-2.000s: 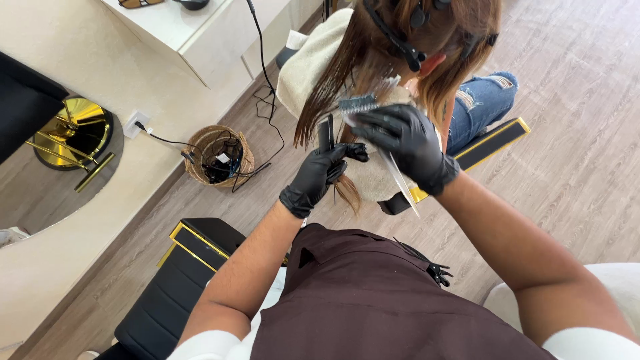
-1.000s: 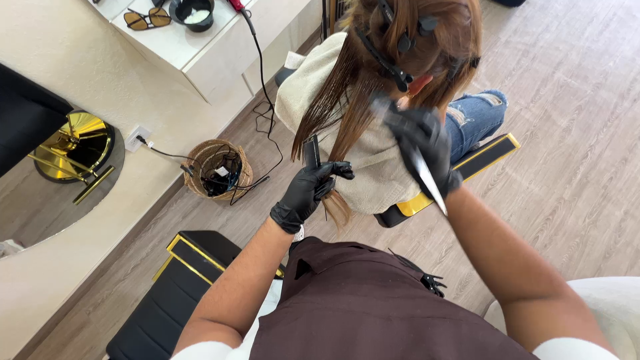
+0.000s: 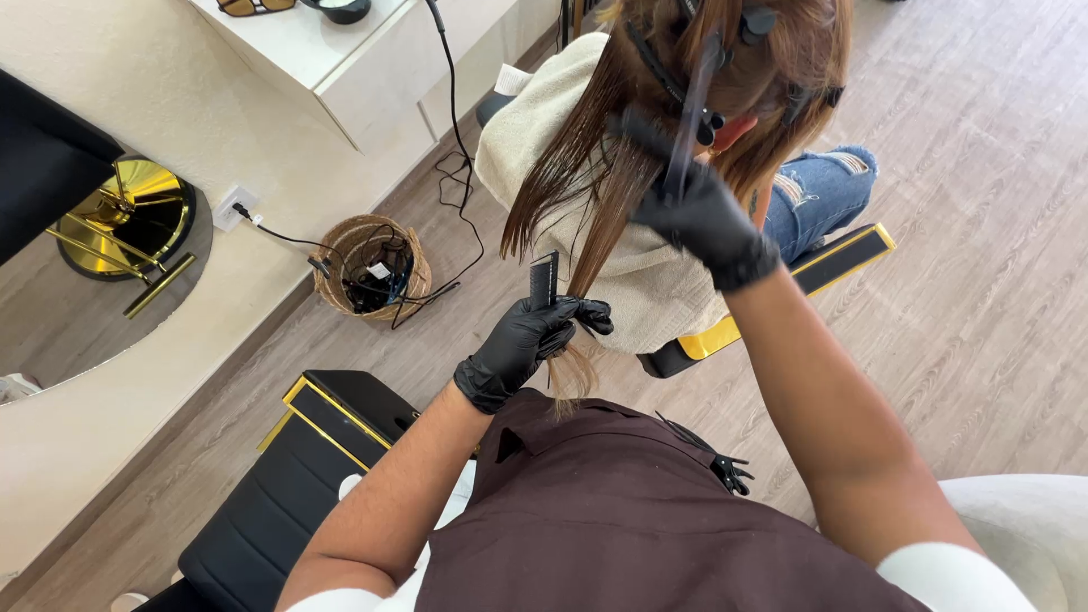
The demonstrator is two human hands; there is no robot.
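My left hand (image 3: pixel 531 340), in a black glove, grips the lower part of a strand of hair (image 3: pixel 608 225) and a black comb (image 3: pixel 544 280) whose teeth point up past the fingers. Lighter hair ends hang below that fist. My right hand (image 3: pixel 701 212), also gloved and blurred by motion, is at the upper part of the strand, near the ear of a seated person. A long, pale, blurred tool (image 3: pixel 690 110) rises from it; its kind and its working end cannot be made out. Black clips (image 3: pixel 659 68) hold sections of the hair. A beige towel (image 3: pixel 654 297) covers the person's shoulders.
A wicker basket (image 3: pixel 416 272) with cables stands by the wall. Above it is a white cabinet (image 3: pixel 374 93) bearing a dark bowl (image 3: pixel 340 10) and sunglasses (image 3: pixel 255 7). A power cord (image 3: pixel 463 153) hangs down to the floor. A black chair (image 3: pixel 255 510) is at lower left.
My right hand has moved about the upper strand; the brush it held two seconds ago is not distinct now. My left hand keeps hold of the strand and comb.
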